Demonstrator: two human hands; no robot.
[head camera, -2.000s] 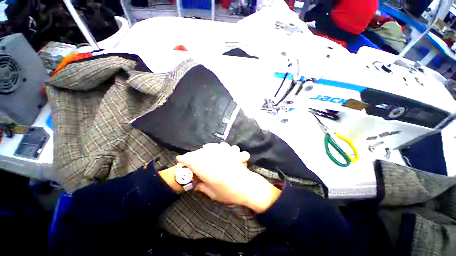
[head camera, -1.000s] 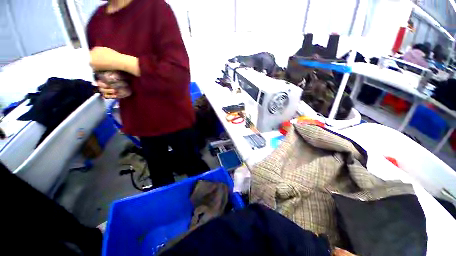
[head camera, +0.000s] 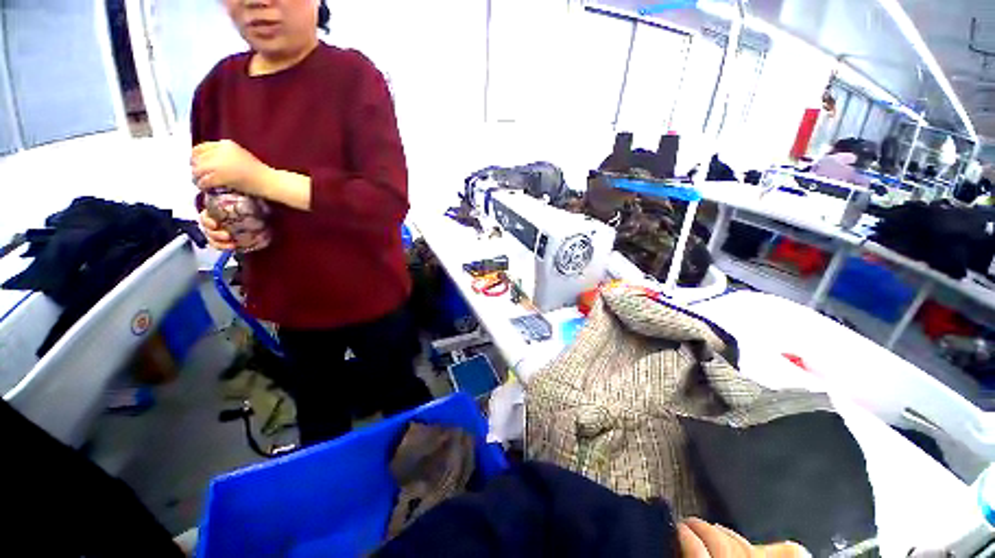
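Observation:
A grey-beige checked garment (head camera: 611, 414) lies on the white table, rumpled, with a narrow dark edge at its far side. A smooth dark grey panel (head camera: 780, 469) lies flat at its right, with checked cloth along its upper edge. My left hand (head camera: 733, 541) shows only in part at the bottom edge, at the end of my dark sleeve, beside the dark panel. Its fingers are cut off, so its grip cannot be told. My right hand cannot be made out.
A blue bin (head camera: 316, 480) with a dark checked piece (head camera: 431, 463) stands left of the garment. A person in a dark red top (head camera: 316, 196) stands beyond it. A white sewing machine (head camera: 556, 245) and red-handled scissors (head camera: 491, 286) are on the table behind.
My view has swung left from the machine with the blue stripe to the bin and the standing person. The clasped hands have mostly left the picture. The garment looks much the same.

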